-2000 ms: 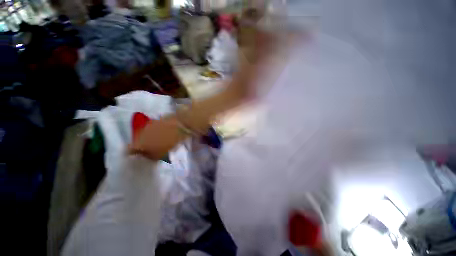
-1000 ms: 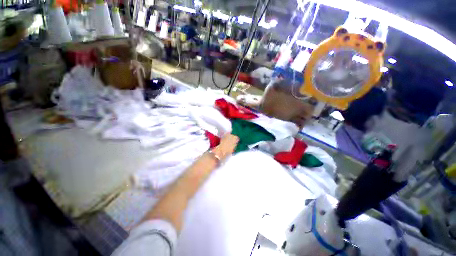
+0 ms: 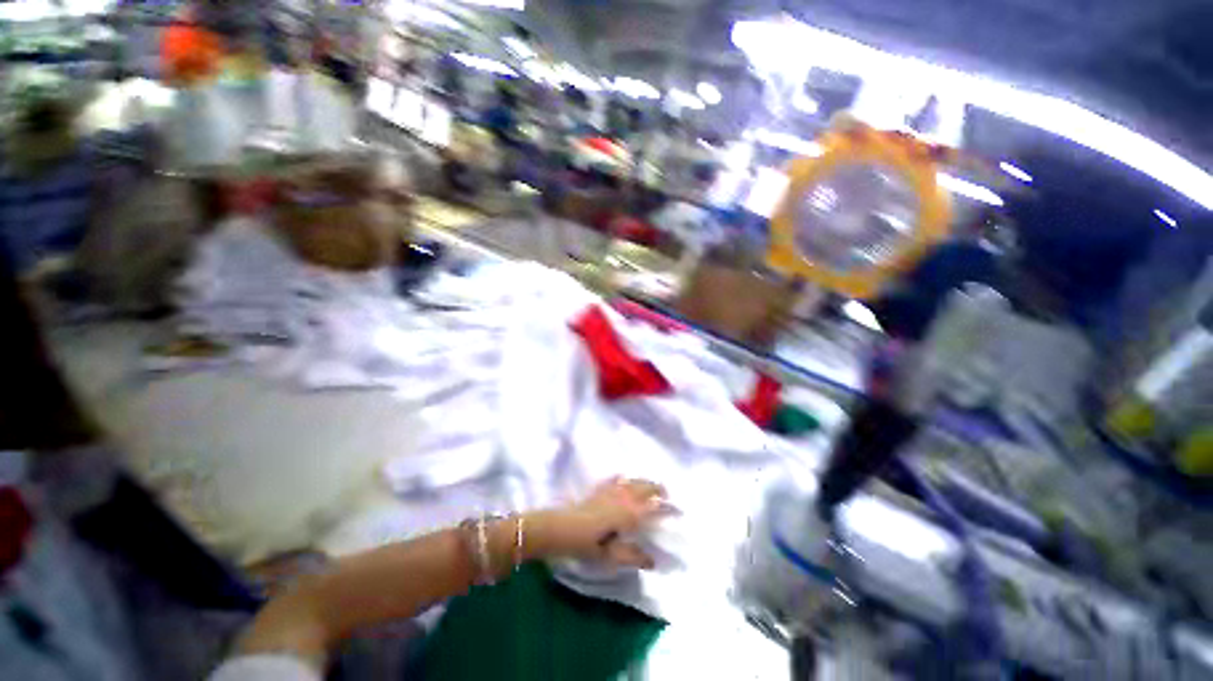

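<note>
The frame is blurred. My left hand (image 3: 619,523), bare with bracelets at the wrist, reaches in from the lower left. Its fingers are curled on white garment fabric (image 3: 552,386) just left of the sewing machine head (image 3: 794,545). A dark green panel (image 3: 532,636) lies below the hand and wrist at the bottom edge. A red panel (image 3: 619,355) lies on the white heap beyond the hand. A smaller red patch (image 3: 761,399) and green patch (image 3: 800,419) lie to its right. My right hand is not in view.
A yellow round fan-like object (image 3: 862,213) stands beyond the machine. A black cloth-like thing (image 3: 865,446) is at the machine arm. Brown boxes (image 3: 734,299) and thread cones (image 3: 309,117) stand behind. White cloth with red (image 3: 16,532) shows at the left edge.
My left hand has come back from the heap towards the machine and lower edge. A large green panel now shows below it; the green one it held on the heap no longer shows there.
</note>
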